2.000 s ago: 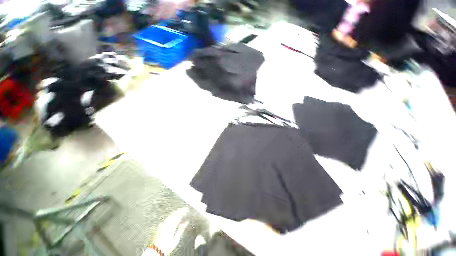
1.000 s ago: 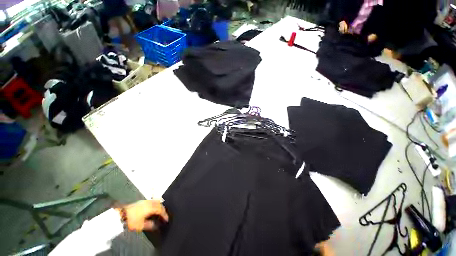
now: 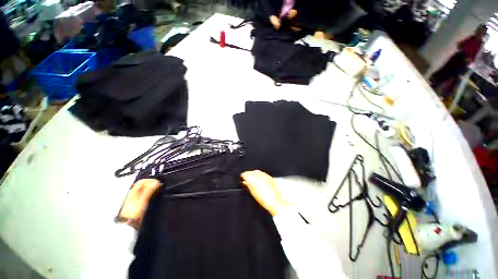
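A black garment (image 3: 210,234) hangs down in front of me at the near edge, its waistband (image 3: 205,193) held up across the middle. My left hand (image 3: 140,200) grips the left end of the waistband. My right hand (image 3: 263,189) grips the right end. Both hands are in white sleeves. Just beyond the waistband, several black hangers (image 3: 180,152) lie fanned over other black garments, which are partly hidden by the held one. The lower part of the held garment is cut off by the picture's edge.
Black garment piles lie at the far left (image 3: 136,92) and centre right (image 3: 286,139). Loose hangers (image 3: 353,210), a black blower (image 3: 397,192) and cords lie right. A blue crate (image 3: 63,71) stands left. A red-handled tool (image 3: 222,39) and another person's hands (image 3: 284,19) are at the far end.
The view has turned right. My hands have moved from the garment's lower sides to its waistband, and a garment is now held up in front of me.
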